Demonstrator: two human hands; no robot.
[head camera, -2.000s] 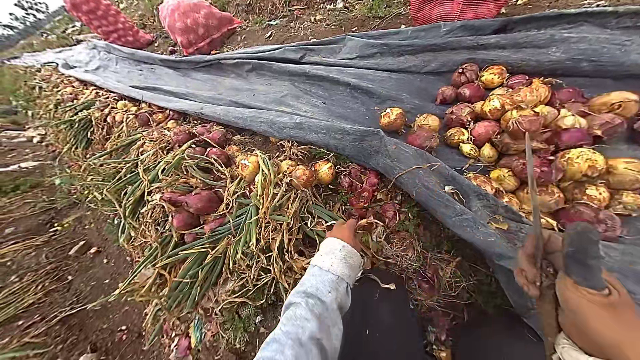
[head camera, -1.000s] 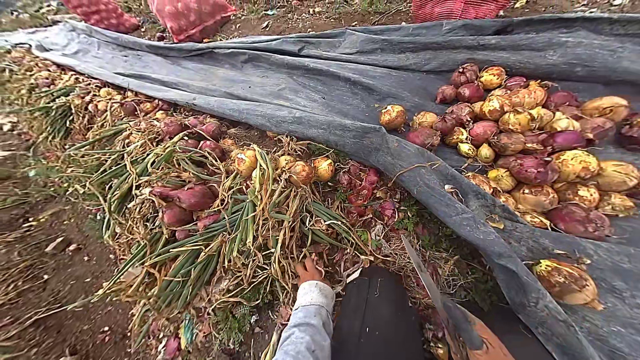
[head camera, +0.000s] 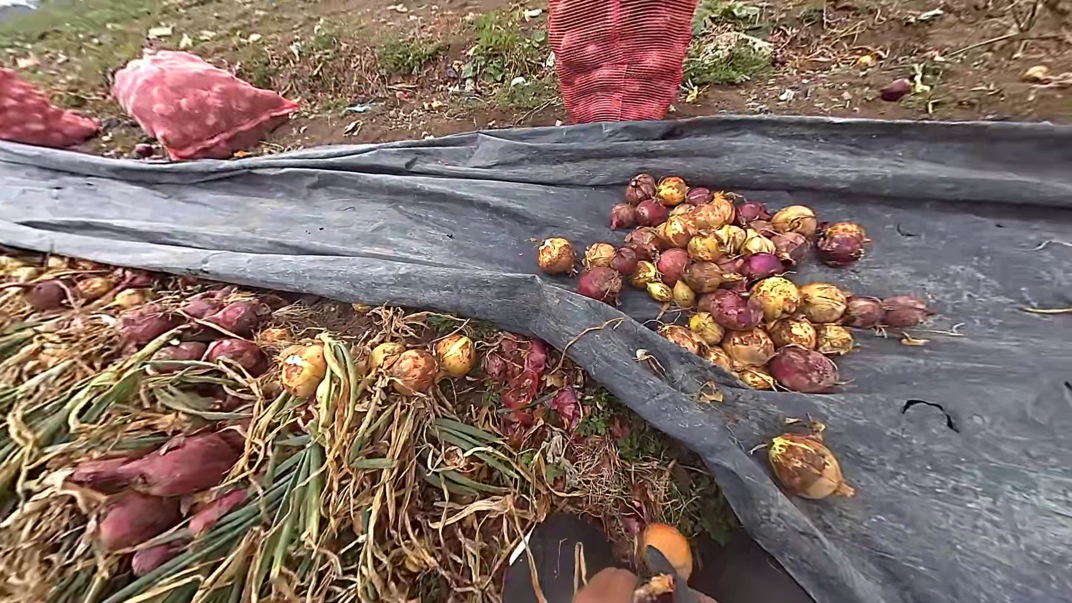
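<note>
Part of one hand shows at the bottom edge, apparently my left hand, beside a yellow-orange onion. The frame edge cuts off its fingers, so its grip cannot be made out. My right hand cannot be made out. Left of the hand lie onions with long, partly dry leaves, among them red onions and yellow onions. A pile of red and yellow onions rests on a dark sheet. One brownish-yellow onion lies apart from it, nearer to me.
A red mesh sack full of produce stands beyond the sheet. Another filled sack and a third lie at the upper left. Folds run along the sheet's near edge. Dark-clothed legs show at the bottom.
My left hand has left the leaves where it was one second ago. The knife seen earlier in my right hand is no longer plainly visible. The view has shifted.
</note>
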